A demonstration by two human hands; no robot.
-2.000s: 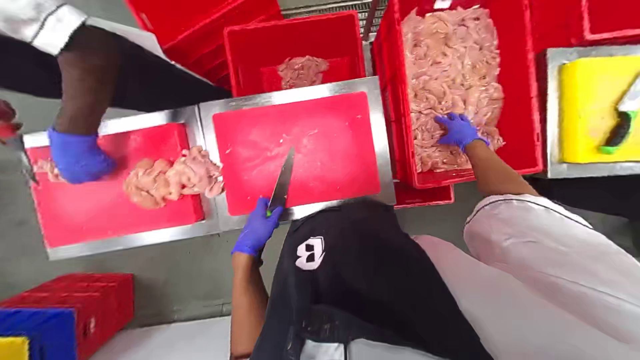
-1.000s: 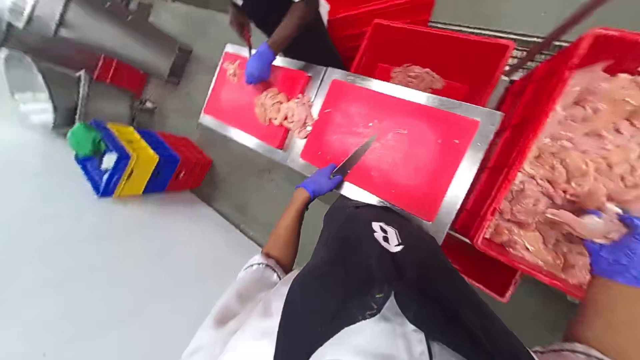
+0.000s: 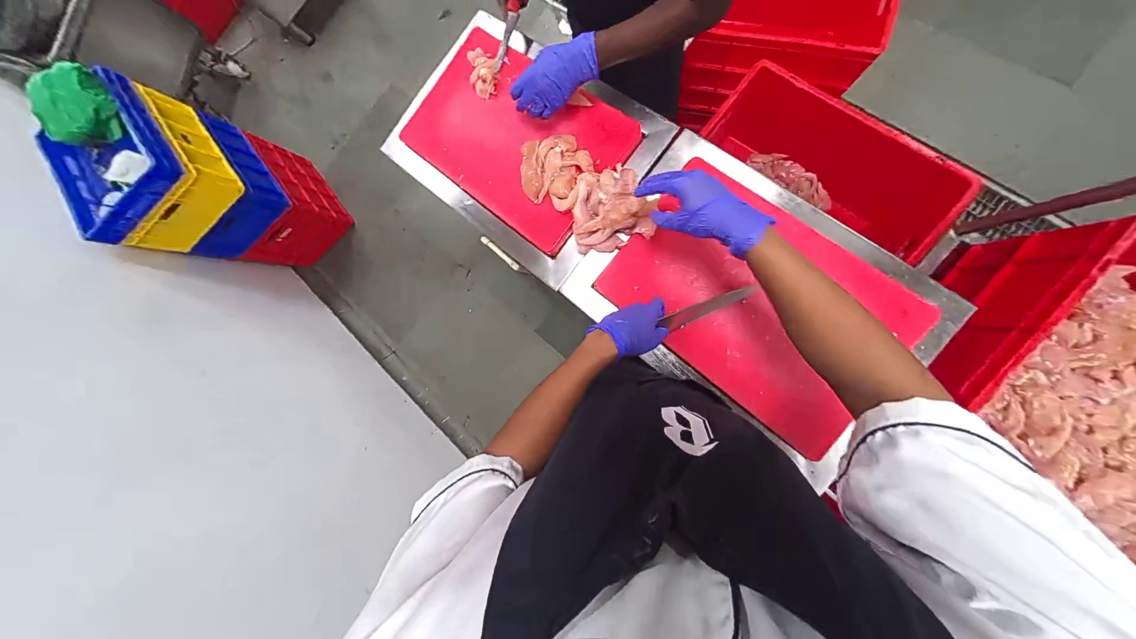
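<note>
In a blue glove, my left hand (image 3: 632, 328) is closed on the handle of a knife (image 3: 708, 309), whose blade lies over the red cutting board (image 3: 799, 373) in front of me. My right hand (image 3: 708, 209), gloved too, has its fingers apart at the edge of a heap of raw poultry pieces (image 3: 609, 209). Whether its fingertips touch the meat I cannot tell. That heap lies where my board meets the neighbouring red board (image 3: 444, 133), against another pile of pieces (image 3: 552, 169).
A co-worker's gloved hand (image 3: 557, 76) is at the neighbouring board, by a knife (image 3: 507, 34) and small meat pieces (image 3: 483, 73). Red crates (image 3: 941, 177) stand behind my board; another, full of meat (image 3: 1074, 390), is at right. Stacked coloured crates (image 3: 297, 209) stand at left.
My right hand has left the meat-filled crate and is now at the left end of my board, where more meat lies. My left hand still holds the knife. The view has turned.
</note>
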